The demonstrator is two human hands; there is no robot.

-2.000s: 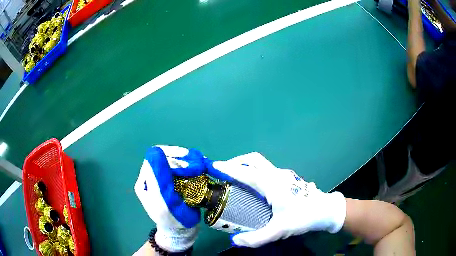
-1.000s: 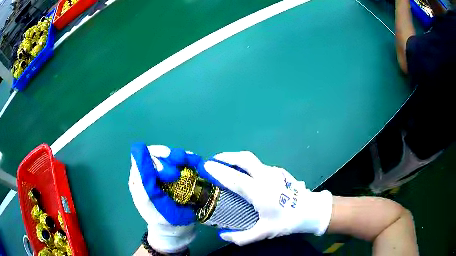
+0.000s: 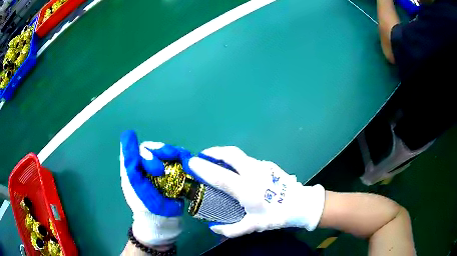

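A microphone body (image 3: pixel 220 206) with a silver ribbed side, gold trim and a black neck is held low over the green tabletop, tilted up to the left. A gold mesh head (image 3: pixel 172 180) sits at its neck end. My left hand (image 3: pixel 153 182), in a white glove with blue palm, is curled around the mesh head, thumb raised. My right hand (image 3: pixel 255 192), gloved the same, grips the body from above. The body's far end is hidden under my right hand.
A red basket (image 3: pixel 51 210) with loose gold mesh heads stands at the left. A white strip (image 3: pixel 150 62) separates the tabletop (image 3: pixel 240 95) from the green belt (image 3: pixel 120 45). Beyond it are a blue bin (image 3: pixel 21 70) and a red-orange bin (image 3: pixel 55 19). A person in dark clothing (image 3: pixel 426 65) is at the right.
The view has shifted, so everything sits further left in it. My left thumb stands more upright and its fingers are more open around the mesh head. My right hand keeps its grip on the body.
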